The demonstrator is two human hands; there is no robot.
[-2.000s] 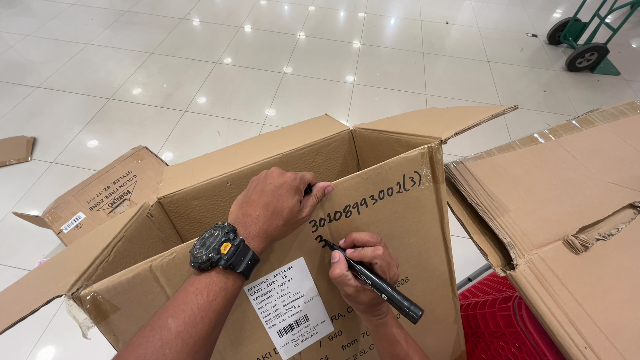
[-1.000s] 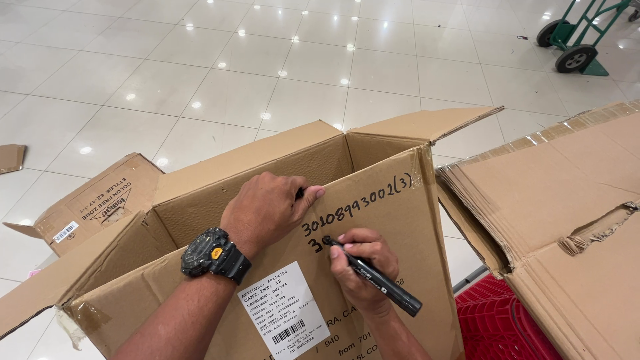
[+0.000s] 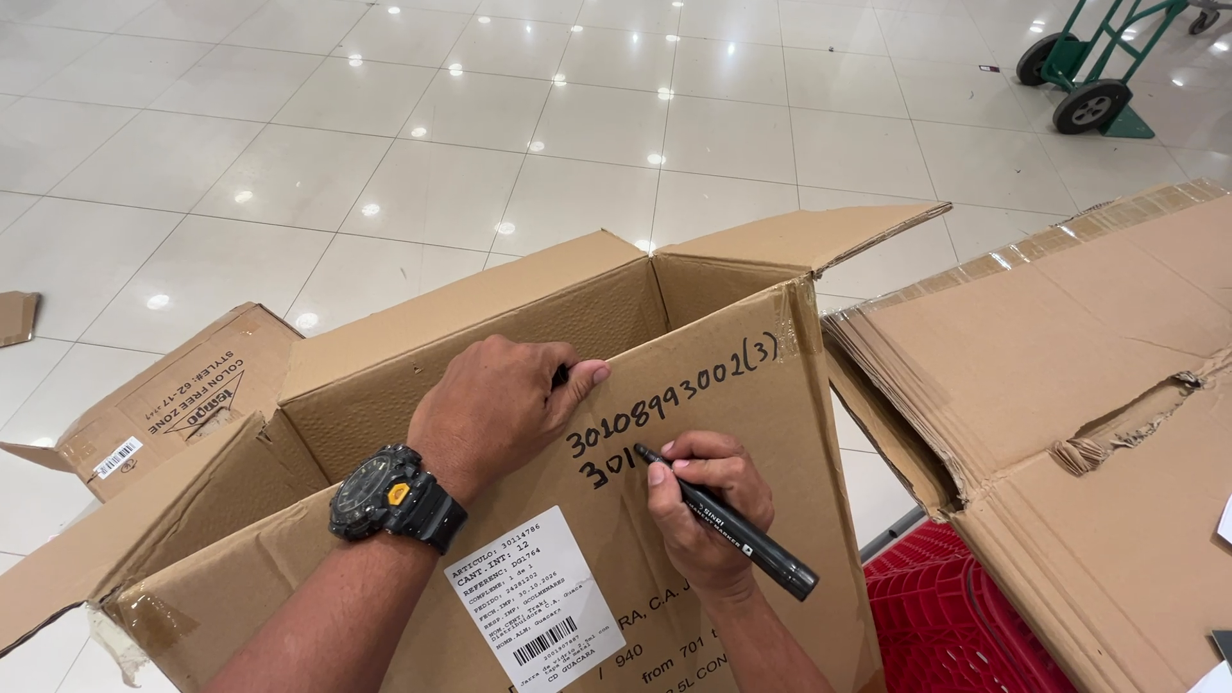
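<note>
An open-topped cardboard box (image 3: 385, 568) stands before me with its flaps folded out. My left hand (image 3: 500, 409), with a black watch (image 3: 395, 496) on the wrist, lies over the near wall's top edge and holds a small black thing, perhaps the marker's cap, mostly hidden by the fingers. My right hand (image 3: 717, 510) grips a black permanent marker (image 3: 741, 539), its tip against the near wall at the end of a short second row of handwritten digits. A longer handwritten row (image 3: 674, 395) runs above it. A white printed label (image 3: 534, 602) with a barcode is stuck lower down.
At right, a large taped cardboard piece (image 3: 1078, 385) with a torn handle slot lies above a red plastic basket or crate (image 3: 962, 616). Another cardboard box (image 3: 183, 385) sits at left on the tiled floor (image 3: 433, 164). A green hand truck (image 3: 1088, 77) stands at the upper right.
The second row of marks has grown by more digits. My right hand has moved a little to the right along the row with the marker. My left hand stays on the box edge.
</note>
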